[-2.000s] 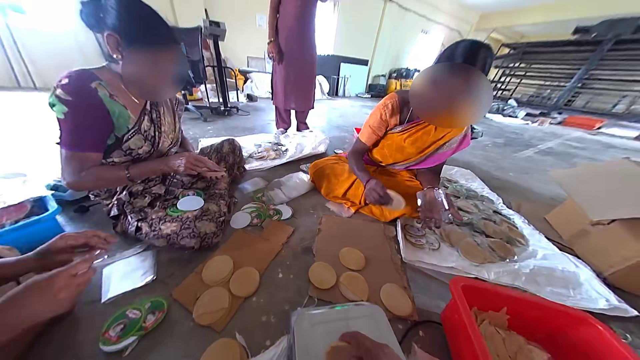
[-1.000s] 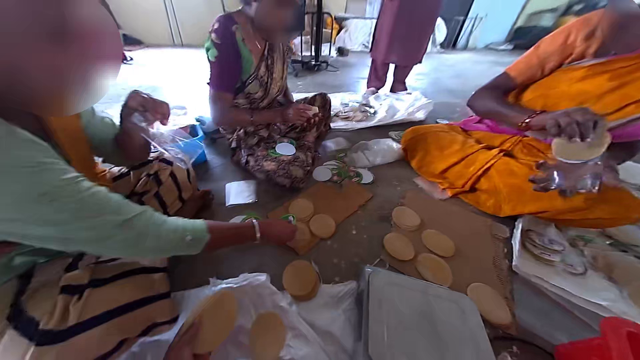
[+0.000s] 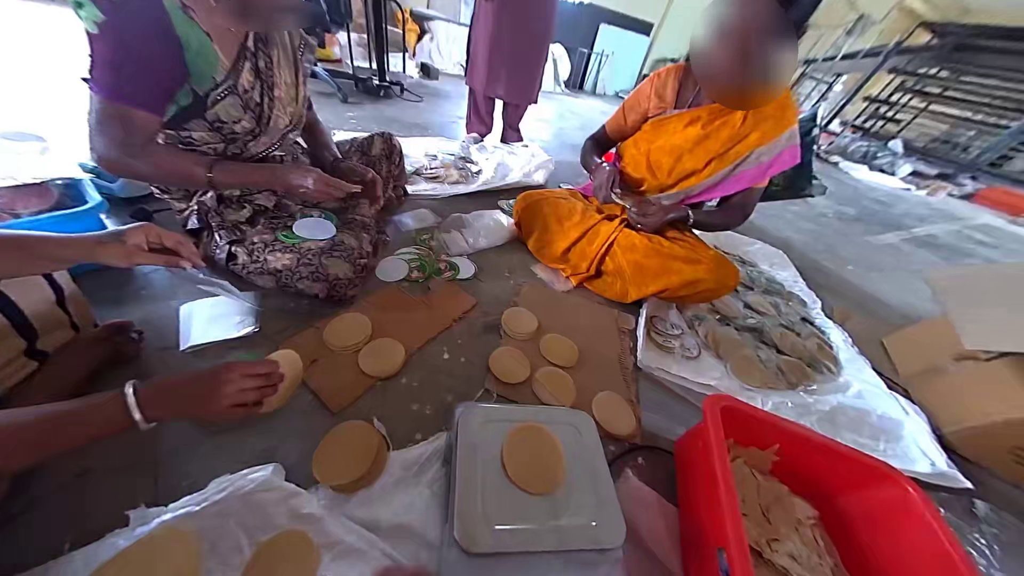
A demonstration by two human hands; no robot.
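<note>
A blurred sliver at the bottom edge seems to be my right hand point(image 3: 404, 570); what it holds is hidden. My left hand is out of view. To its upper right, a tan flat disc point(image 3: 534, 458) lies on the square metal plate of what looks like a weighing scale point(image 3: 480, 520). Left of the plate is a stack of tan discs point(image 3: 346, 454) on the floor. Two more discs or stacks, one at the left point(image 3: 156, 554) and one nearer the scale point(image 3: 282, 554), rest on white plastic sheeting point(image 3: 240, 496). Several discs lie on a cardboard sheet point(image 3: 576, 304) beyond the scale.
A red tub point(image 3: 848, 464) with tan scraps stands right of the scale. At the left, a co-worker's hand with a bangle point(image 3: 232, 392) holds a disc beside another cardboard sheet point(image 3: 408, 308). Two co-workers sit ahead, near packed discs point(image 3: 784, 344) on white sheeting.
A tan disc now lies on the scale plate, which was bare a second ago. The hand that held a disc at lower left has left that spot. The view has swung right.
</note>
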